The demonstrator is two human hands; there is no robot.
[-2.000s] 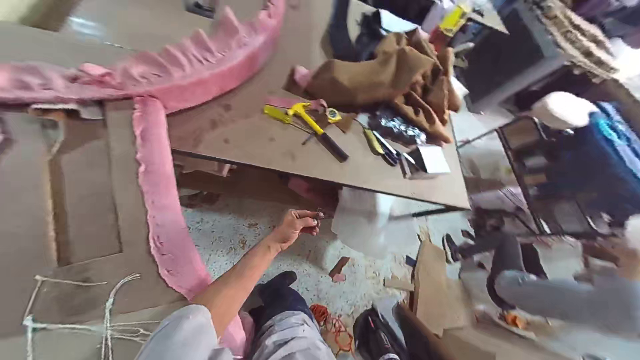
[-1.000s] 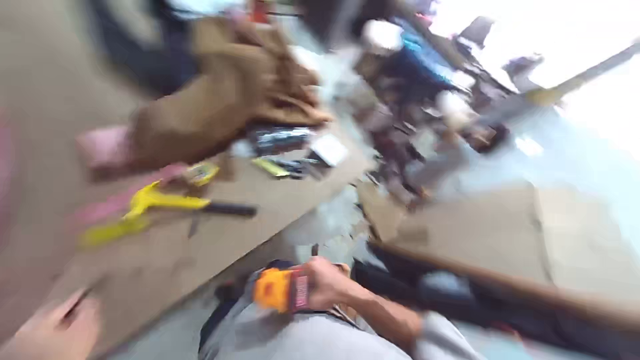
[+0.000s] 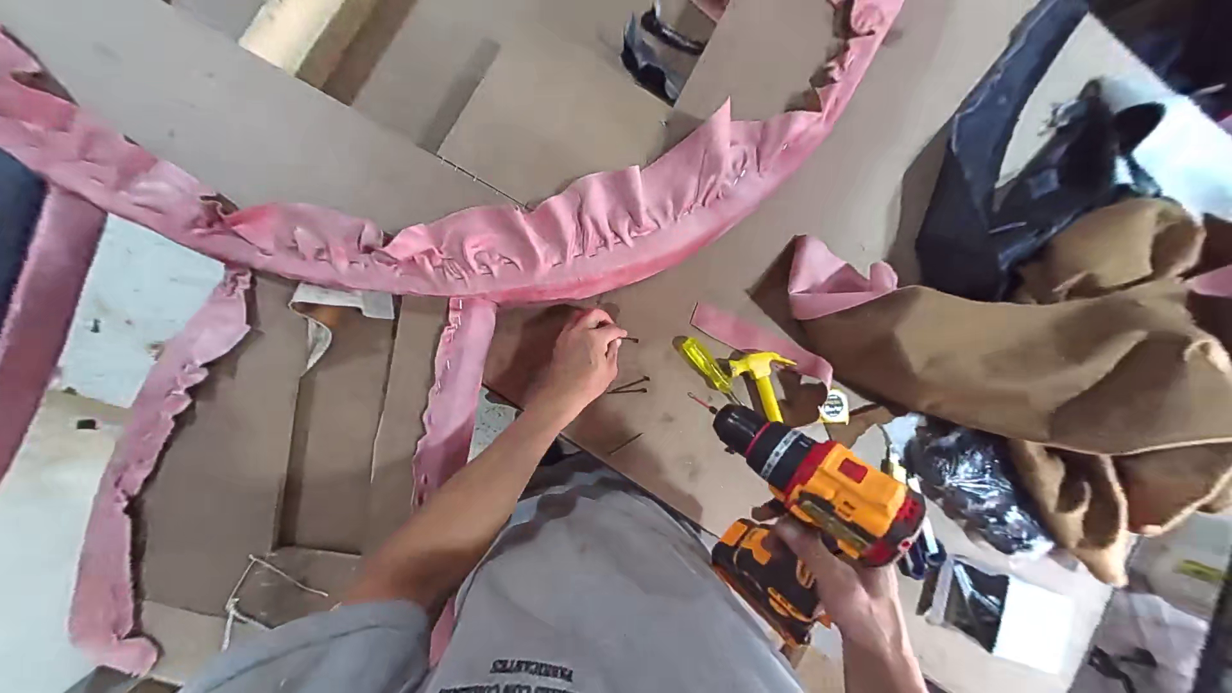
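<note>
My right hand [image 3: 835, 568] is closed round the grip of an orange and black cordless drill [image 3: 818, 481], whose thin bit points up and to the left. My left hand [image 3: 587, 351] pinches a dark screw [image 3: 629, 339] over the brown tabletop. Several long screws [image 3: 630, 387] lie on the surface just below it. Above my left hand curves a frame edge covered in gathered pink fabric [image 3: 597, 231], with a pink-covered strip [image 3: 456, 385] running down from it. Beyond the drill's tip are a yellow claw hammer [image 3: 762, 380] and a yellow-handled screwdriver [image 3: 704, 363].
Brown fabric [image 3: 1001, 375] lies heaped at the right, with dark material [image 3: 972, 192] behind it. A tape measure [image 3: 834, 406] rests by the hammer. A clear plastic bag [image 3: 972, 481] and a white card [image 3: 1035, 621] are near the right table edge. Brown panels [image 3: 217, 481] fill the left.
The drill, absent from view two seconds ago, was in my right hand one second ago and is still held. My left hand now holds a screw. The view has swung strongly back over the pink-covered piece.
</note>
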